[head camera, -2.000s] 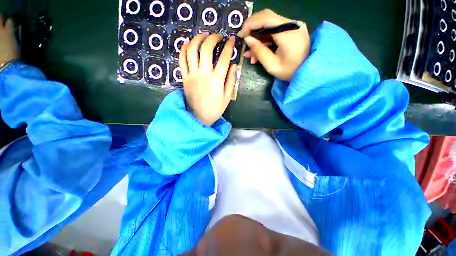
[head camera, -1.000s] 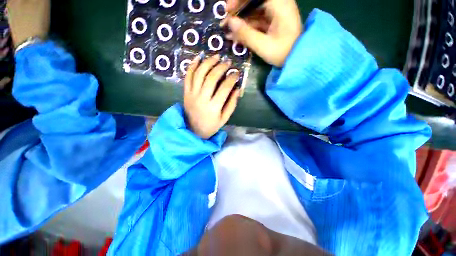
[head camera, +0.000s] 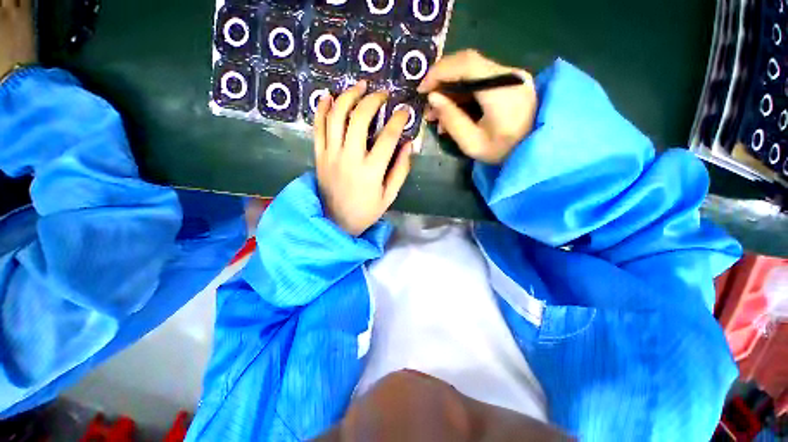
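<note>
The sheet of black parts with white rings (head camera: 327, 49) lies flat at the upper middle, its top cut off by the picture's edge. My left hand (head camera: 359, 164) lies palm down on its lower edge, fingers spread, partly covering bottom-row cells. My right hand (head camera: 484, 108) holds a slim black tool (head camera: 492, 82), possibly tweezers, at the sheet's right edge. Its fingertips are beside the bottom right cells. The tool's tip is hidden or too small to make out.
Layered ringed sheets (head camera: 747, 95) stand at the right on the green bench mat (head camera: 605, 52). A neighbour's blue sleeve (head camera: 69, 164) and hand are at the left. A small dark object (head camera: 82, 22) lies at the upper left. Pinkish-red trays (head camera: 756, 319) are below the bench at right.
My right hand has moved down from over the upper right cells to the sheet's lower right edge. My left hand stays on the lower edge. The neighbour's arm has moved left.
</note>
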